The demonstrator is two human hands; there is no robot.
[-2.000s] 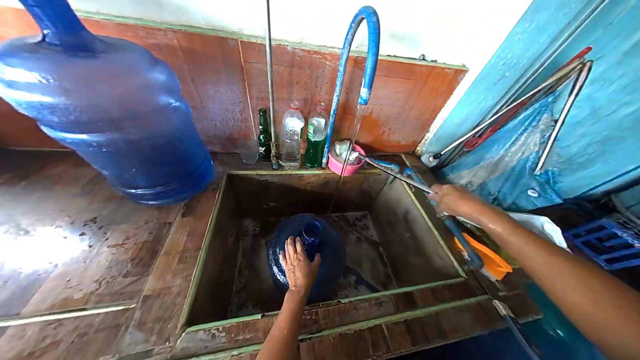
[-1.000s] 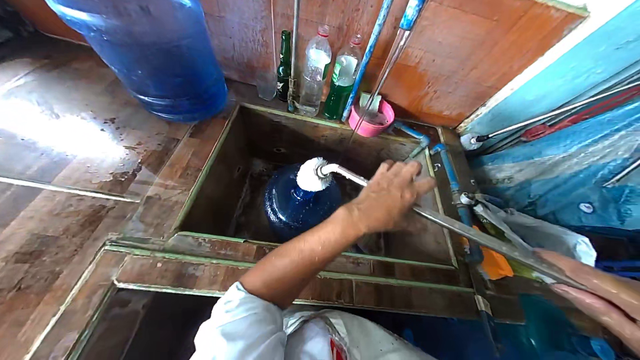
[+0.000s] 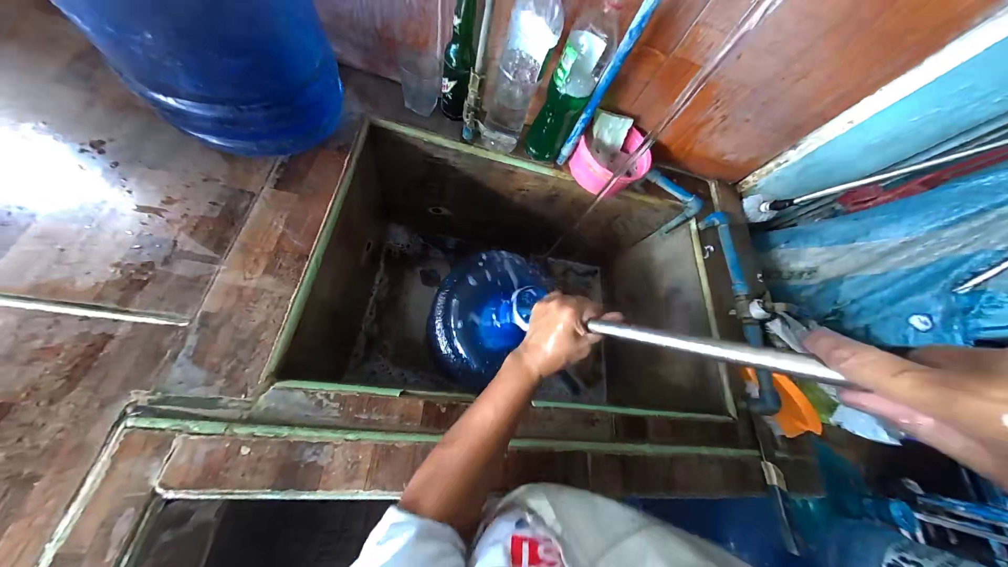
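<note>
A large blue plastic water jug stands in the tiled sink, its neck facing up. My left hand grips the lower part of a metal rod right at the jug's mouth. Farther up the rod, at the right edge, my right hand is wrapped around it. The white brush head seen earlier is hidden, apart from a white rim at the neck that could be part of it or of the jug. A thin stream of water falls behind the jug.
Along the sink's back edge stand a green glass bottle, a clear plastic bottle, a green plastic bottle and a pink container. Another big blue jug is on the left counter. Blue pipes run along the right.
My left hand has left the jug's neck and taken hold of the rod. The white brush head, above the jug a second ago, has gone down to its mouth. The view has moved closer.
</note>
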